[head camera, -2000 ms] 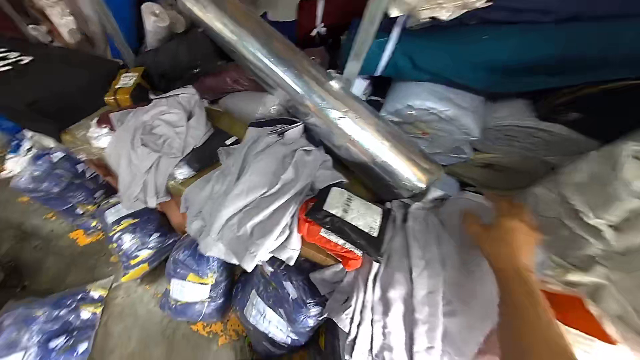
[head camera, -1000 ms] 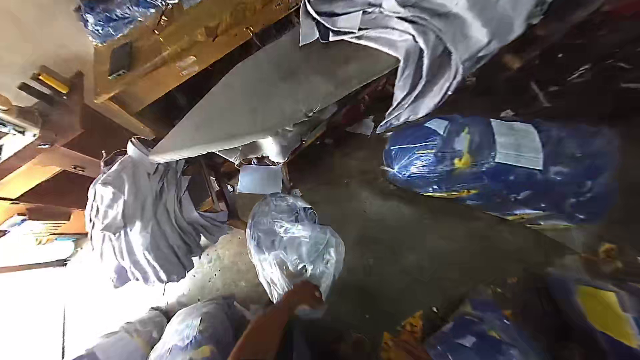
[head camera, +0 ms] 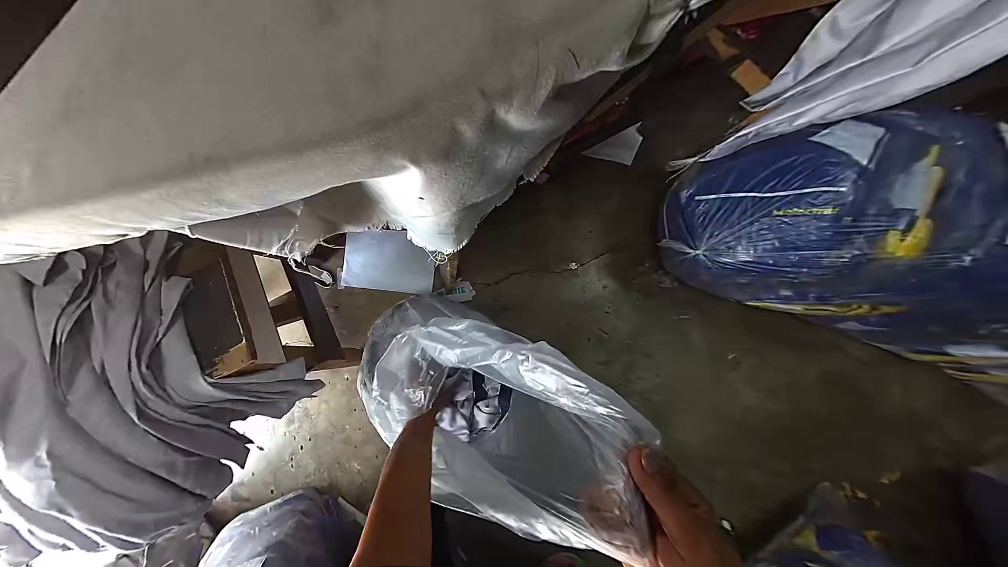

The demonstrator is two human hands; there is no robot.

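A clear plastic bag (head camera: 543, 394) stands with its mouth spread wide on the floor side below me. My right hand (head camera: 669, 504) grips the bag's rim at the lower right, thumb outside and fingers showing through the film. My left hand (head camera: 445, 398) reaches into the bag; its fingers are mostly hidden beside a bundle of grey fabric with dark bands (head camera: 476, 409). Whether the left hand holds that bundle, I cannot tell.
Pale cloth (head camera: 315, 118) overhangs the upper left. Grey fabric pieces (head camera: 102, 394) hang at the left near a wooden frame (head camera: 256, 307). A large plastic-wrapped blue bundle (head camera: 835, 228) lies at the right. Another filled bag (head camera: 283, 531) sits at the lower left.
The view has swung away from the piled fabric and foil roll. Since one second ago, the clear bag's mouth has been spread, and my right hand has come onto its rim.
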